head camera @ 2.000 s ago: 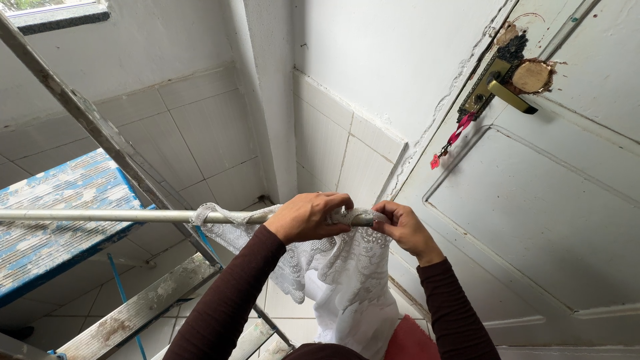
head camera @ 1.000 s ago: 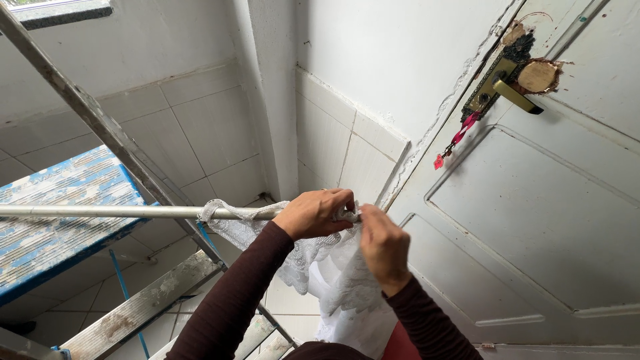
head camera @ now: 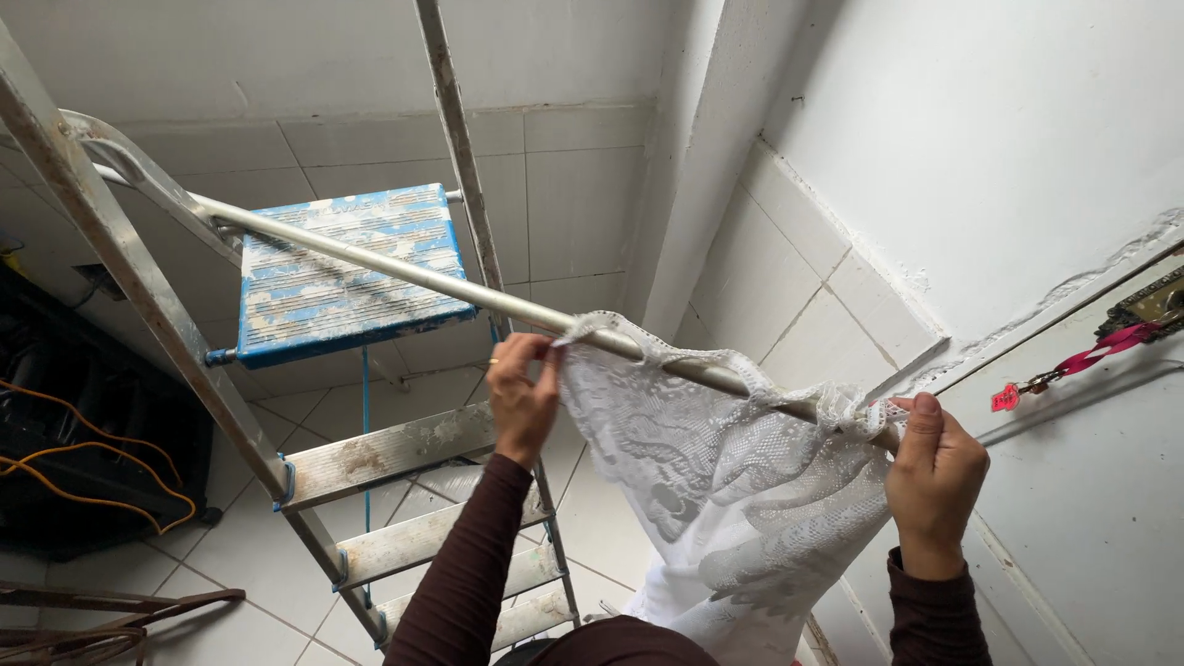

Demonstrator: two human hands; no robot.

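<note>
A white lace curtain (head camera: 740, 518) hangs from a metal curtain rod (head camera: 398, 268), its top edge threaded along the rod's right part. My left hand (head camera: 524, 398) pinches the leading corner of the lace just below the rod. At the rod's right end, my right hand (head camera: 934, 481) has its fingers closed on the rod and the gathered lace there. The rod slants down from upper left to right and passes over the ladder's blue platform (head camera: 356, 268); its far left part runs behind the ladder's frame.
A paint-spattered aluminium stepladder (head camera: 388, 453) stands at left centre. Behind it on the tiled floor (head camera: 240, 546) is a black object (head camera: 83, 444) with an orange cord. Rusty metal bars (head camera: 120, 606) lie lower left. At right is a white door (head camera: 1091, 490) with a pink key strap (head camera: 1110, 347).
My hands have moved apart: the left is now at the lace's leading corner, the right at the rod's end. The lace is spread wider along the rod. The view has swung left.
</note>
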